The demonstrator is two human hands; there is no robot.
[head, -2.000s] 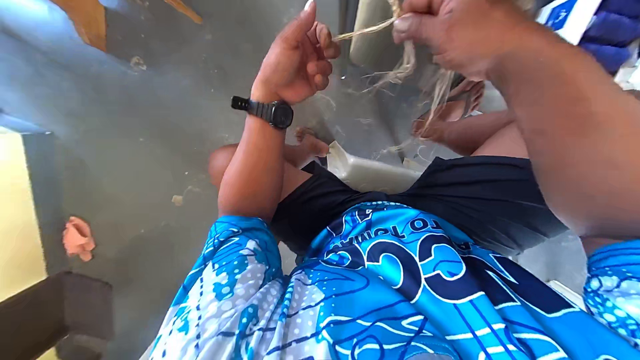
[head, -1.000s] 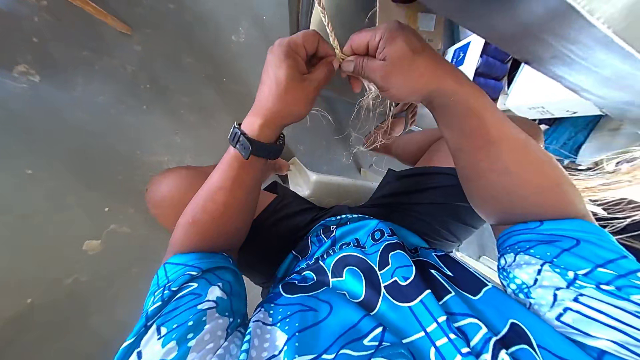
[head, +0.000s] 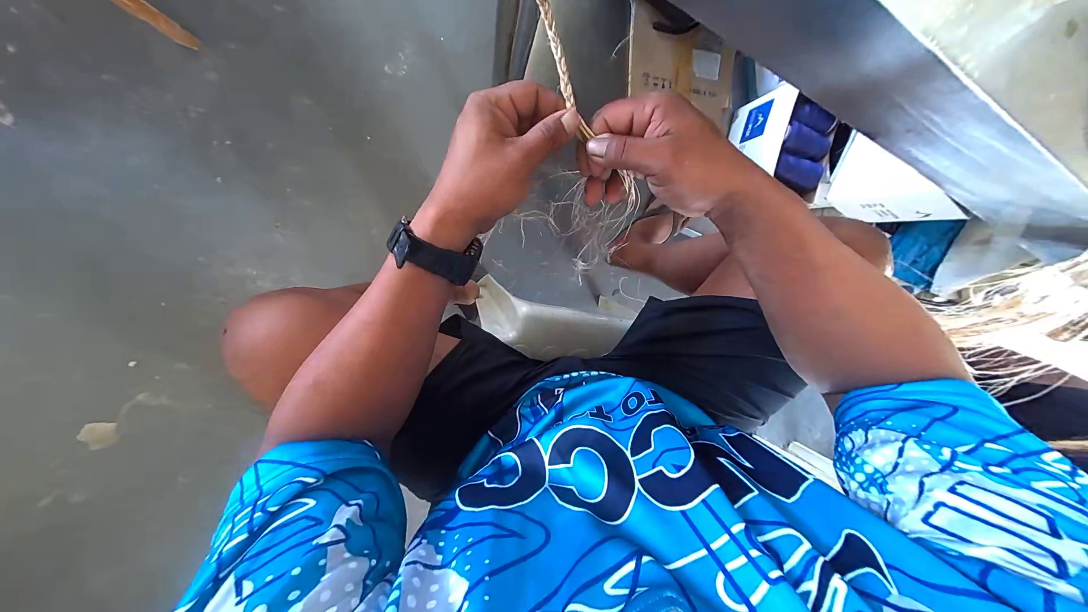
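Observation:
A braided cord of pale natural fibre (head: 557,55) runs down from the top edge of the head view to my two hands. My left hand (head: 514,149) pinches the braid's lower end between thumb and index finger. Close at its right, my right hand (head: 659,149) grips the strands just below, thumb against curled fingers. Loose, frayed fibres (head: 595,225) hang beneath the fingers of my right hand. The hands are slightly apart, with a short bit of strands showing between them. Part of the strands is hidden inside my right hand.
Between my legs is a pale plastic seat or container (head: 552,327). A cardboard box (head: 680,64), a white box (head: 888,183) and purple rolls (head: 803,144) lie at the upper right, beside a metallic surface (head: 850,51). Loose fibres (head: 1020,314) lie at the right. A wooden piece (head: 157,21) is on the floor.
Two seconds ago my hands were farther apart with strands stretched between them; now they are close together at the braid's end. The view has shifted.

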